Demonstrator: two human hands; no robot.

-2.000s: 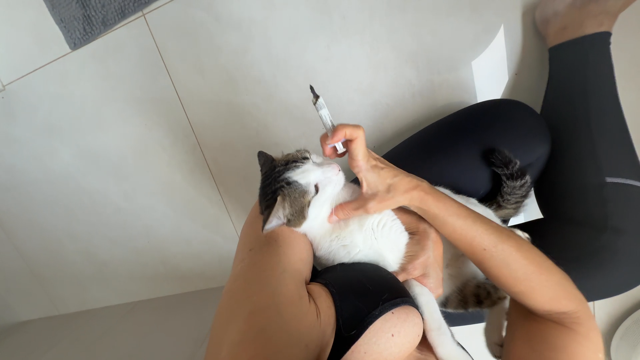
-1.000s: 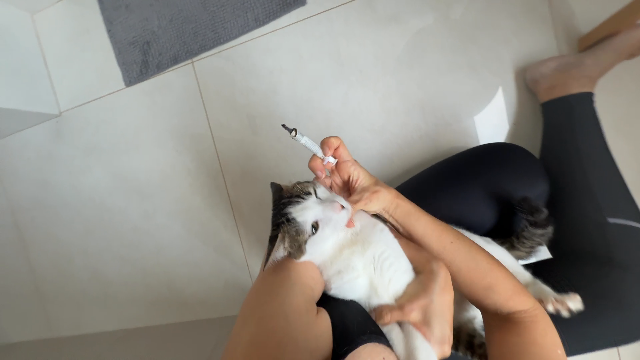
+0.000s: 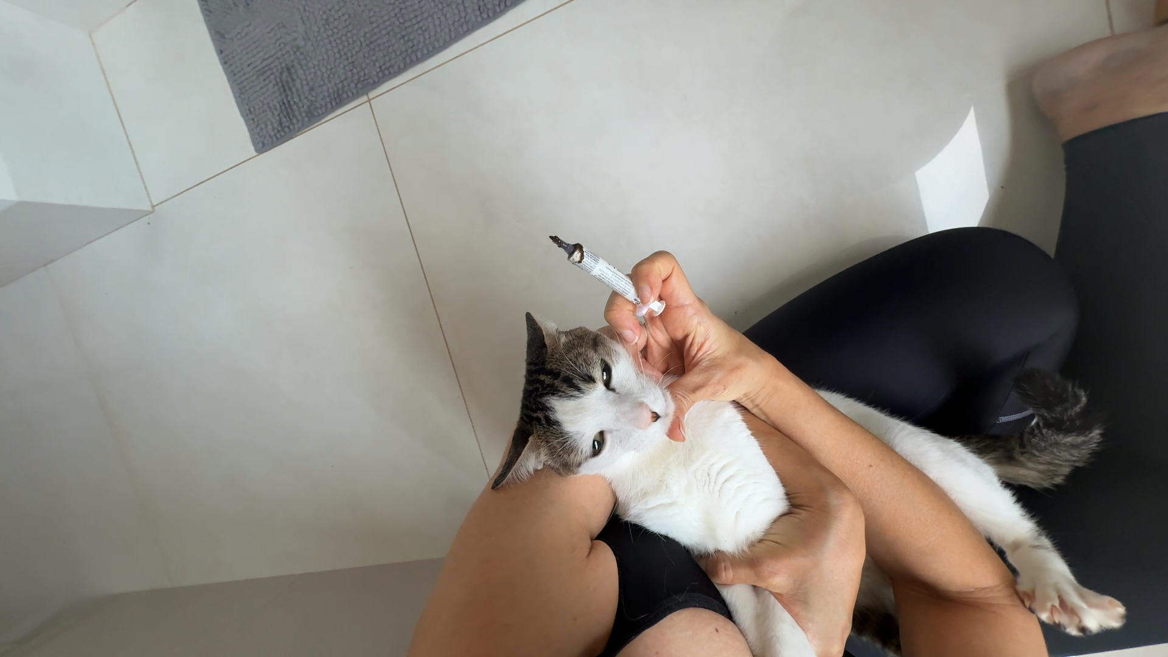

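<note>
My right hand (image 3: pixel 689 342) holds a slim syringe (image 3: pixel 604 272) between its fingers. The syringe has a white printed barrel and a dark, smeared tip that points to the upper left, away from the cat. The thumb of that hand rests at the chin of a white and grey tabby cat (image 3: pixel 712 465). The cat lies on its back or side, its head against my bare left arm, its eyes open and mouth apparently closed. My left arm passes behind its body, and my left hand (image 3: pixel 812 557) curls around its chest and upper foreleg. The left fingertips are partly hidden.
Legs in black leggings (image 3: pixel 922 319) are bent on the right, with a bare foot (image 3: pixel 1104 78) at the top right. The cat's hind leg stretches over them. A grey textured mat (image 3: pixel 356 55) lies on the pale tiled floor (image 3: pixel 265 365). White wall corners stand at the left.
The syringe has tilted from steep to slanting left. The cat's face has turned toward the camera, and its hind leg has come out to the lower right. The view has shifted, showing more of the mat.
</note>
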